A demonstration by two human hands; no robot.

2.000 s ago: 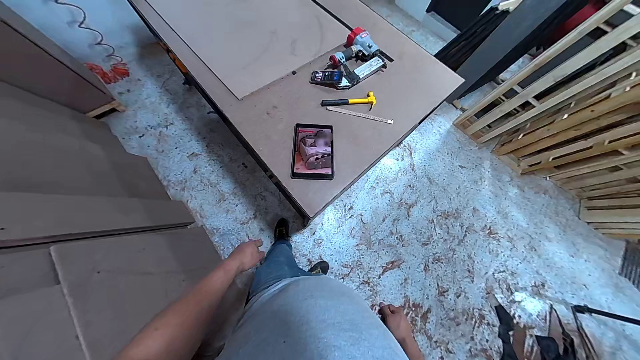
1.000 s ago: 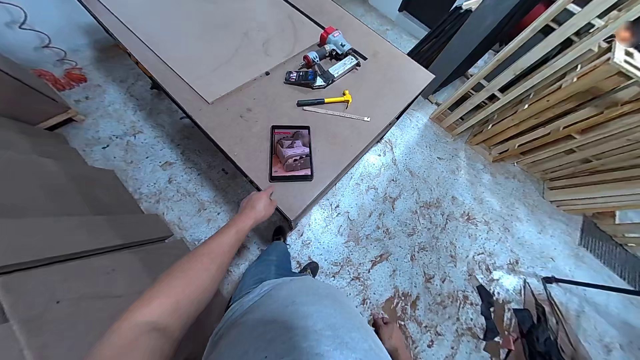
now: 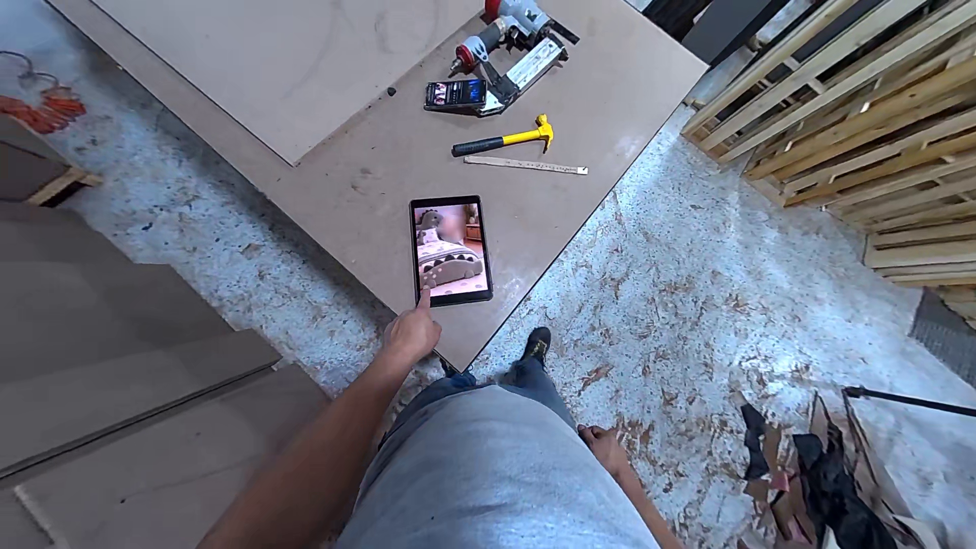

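A tablet lies near the corner of a brown-topped worktable, its screen showing a picture of a bed with a plush-style footboard. My left hand has its index finger extended onto the tablet's lower left part and holds nothing. Beyond the tablet lie a folding or flat rule and a claw hammer with a yellow and black handle. Farther off, a phone rests against a pneumatic stapler or nailer. My right hand hangs low beside my right thigh, its fingers curled; whether it holds something is unclear.
A large flat panel covers the table's far left part. Brown boards stand at the left, near an orange coiled air hose. Wooden frames are stacked at the right. Scraps lie on the littered floor at lower right.
My left hand has risen from beside my leg, past the table's edge, to the tablet. The picture on the screen is different. The view has shifted somewhat.
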